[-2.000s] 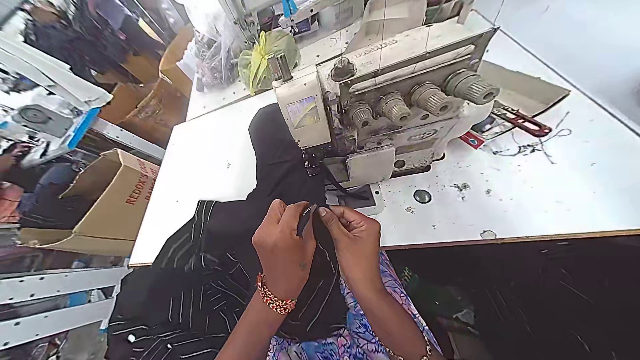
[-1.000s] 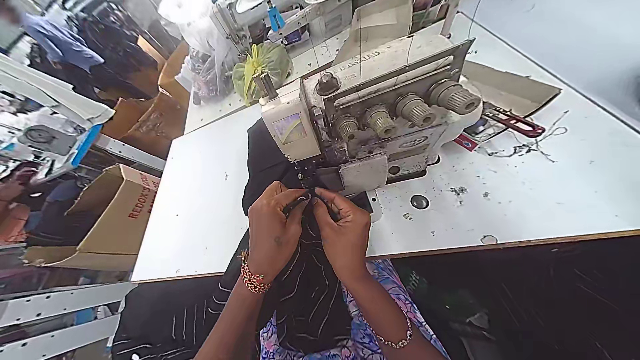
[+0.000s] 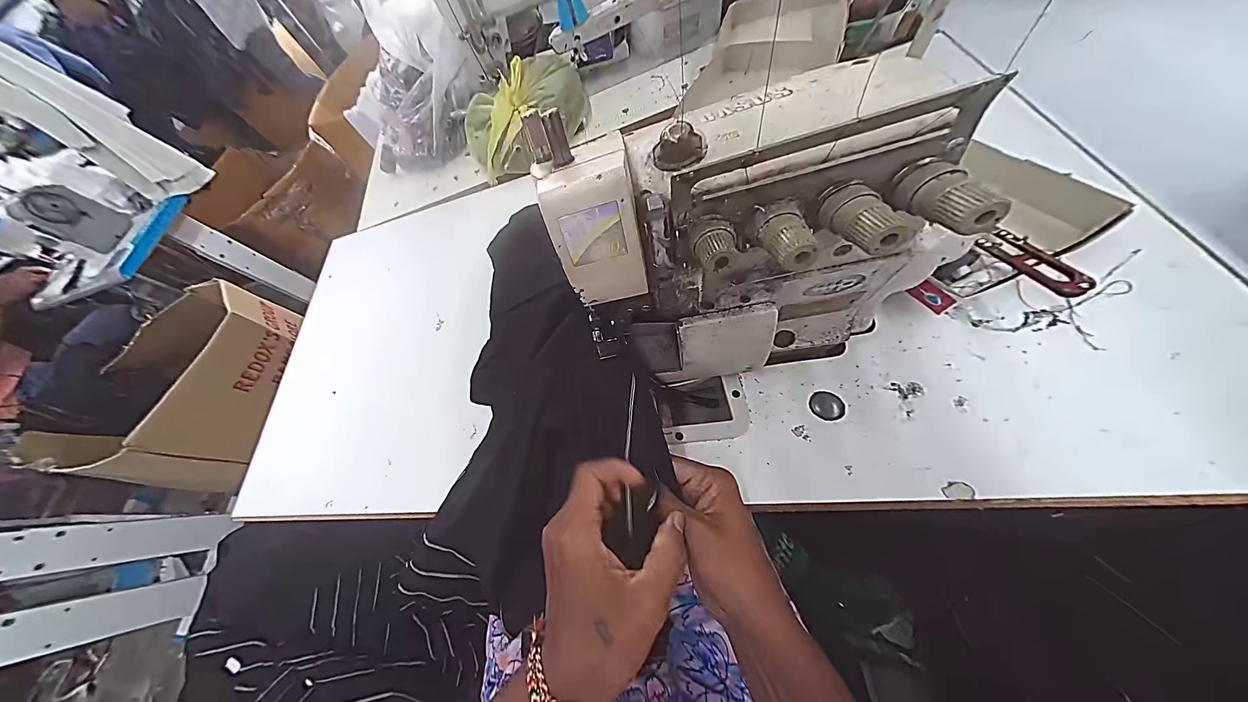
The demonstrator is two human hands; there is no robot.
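Observation:
Black fabric with white stripes (image 3: 546, 409) runs from under the presser foot of an overlock sewing machine (image 3: 809, 224) down over the table edge to the lap. My left hand (image 3: 604, 575) pinches its edge, thumb and forefinger bent around a dark fold with a pale line along it. Close against it on the right, my right hand (image 3: 717, 536) grips the same edge near the table's front; its fingertips are partly hidden. The machine's presser foot (image 3: 607, 336) rests over the cloth above both hands.
The white table (image 3: 370, 361) carries a red-handled tool (image 3: 1043, 265) and loose threads at right. Behind the machine sits a yellow-green plastic bag (image 3: 526, 107). An open cardboard box (image 3: 195, 390) stands at left, beside a metal frame (image 3: 107, 556).
Both hands have moved from close to the presser foot down toward the table's front edge, still holding the fabric. More of the black cloth now shows between them and the machine.

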